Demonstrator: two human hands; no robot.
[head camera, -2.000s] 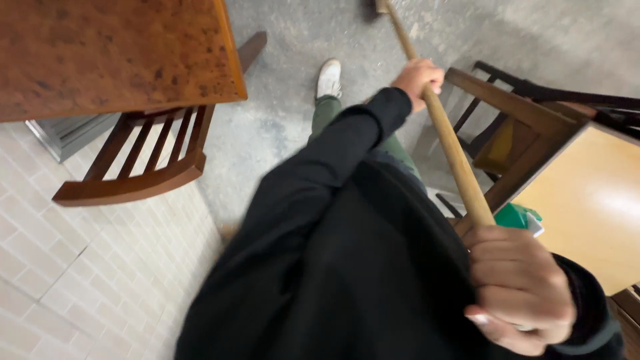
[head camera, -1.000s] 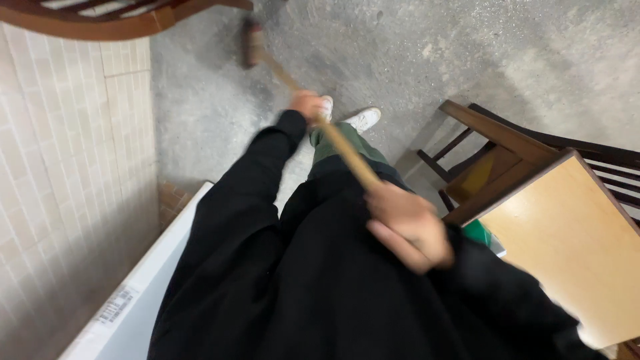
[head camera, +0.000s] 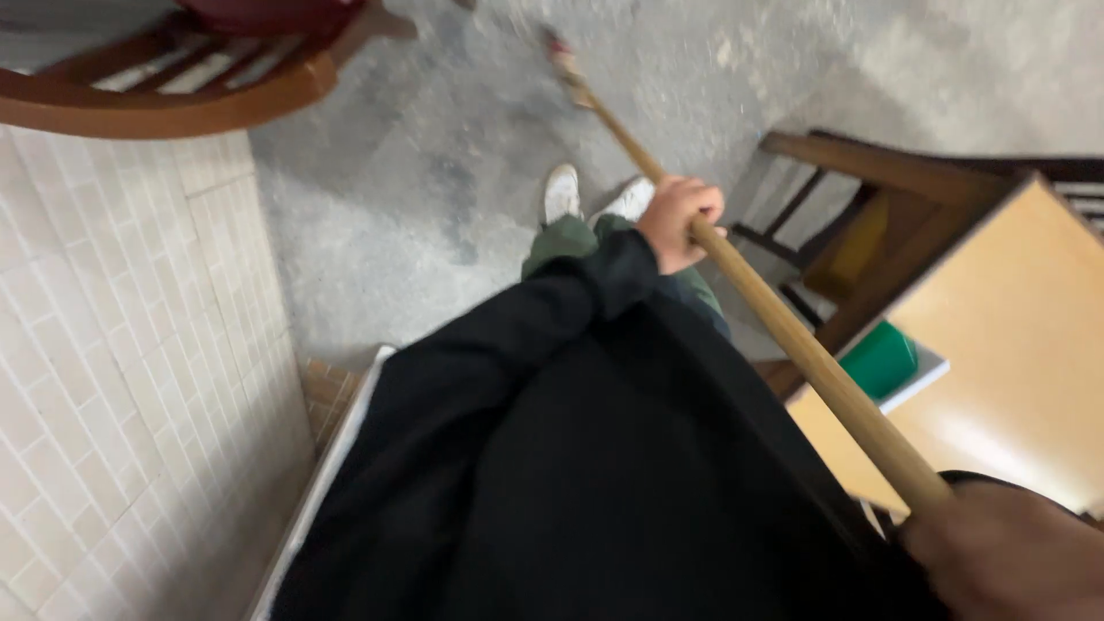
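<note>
A long wooden broom handle (head camera: 802, 345) slants from the lower right up to a blurred broom head (head camera: 562, 59) on the grey concrete floor (head camera: 371, 224). My left hand (head camera: 681, 222) is closed around the middle of the handle, in front of my white shoes. At the lower right edge my right hand (head camera: 1009, 543), blurred by motion, grips the top end of the handle. The bristles are too blurred to make out.
Upper left, a wooden chair (head camera: 172, 112) with a slatted back stands by the brick-patterned wall (head camera: 112, 345). A light wood tabletop (head camera: 1018, 328), with a green object (head camera: 880, 360) at its edge, and a dark wooden chair (head camera: 880, 172) are on the right. A white panel edge (head camera: 328, 474) runs at lower left.
Since a second ago the broom head has moved away from the chair at left, and my right hand has moved out to the lower right. Both hands have stayed on the handle. The view has shifted.
</note>
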